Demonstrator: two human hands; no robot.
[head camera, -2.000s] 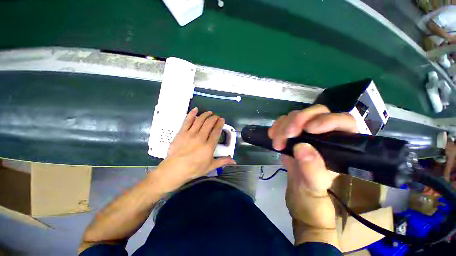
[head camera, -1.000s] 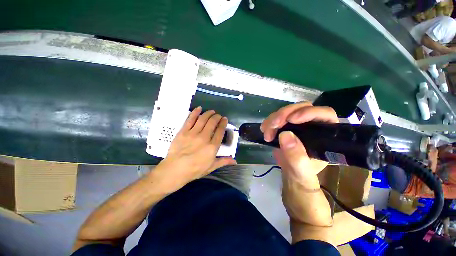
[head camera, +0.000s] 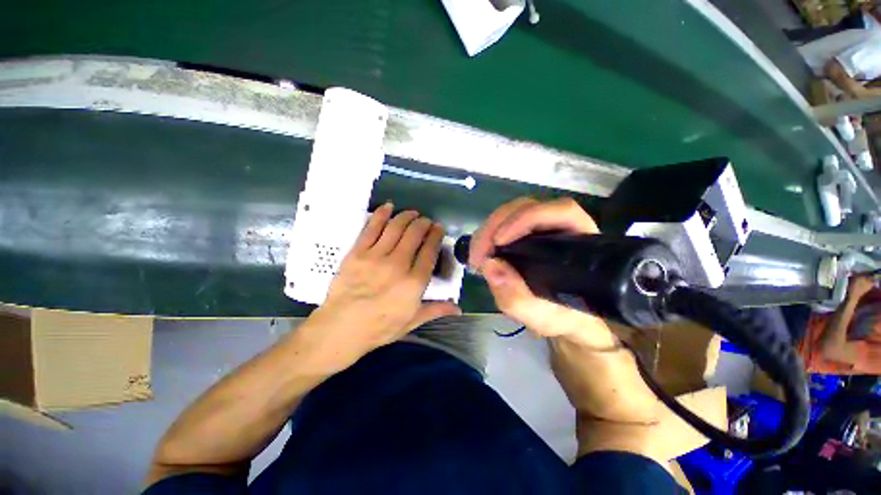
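Observation:
The white appliance body (head camera: 340, 193) lies on the dark green ledge, its far end over the pale rail, with a cluster of small holes near its near end. A thin white rod (head camera: 430, 176) sticks out to its right. My left hand (head camera: 389, 266) lies over the looped handle and holds it down. My right hand (head camera: 536, 261) grips the black electric screwdriver (head camera: 589, 276), its nose close to the handle's right end. The bit and any screw cannot be made out. A thick cable curves from its rear.
The screw feeder (head camera: 691, 232), white with a black side, stands on the ledge at right. The green belt (head camera: 406, 58) beyond the rail (head camera: 222, 92) carries another white part (head camera: 480, 24). Cartons (head camera: 92, 360) and blue bins stand below. People are at far right.
The screwdriver's rear has swung left and toward the camera, so the tool looks more end-on. The white part on the belt has moved right. My left hand stays on the handle.

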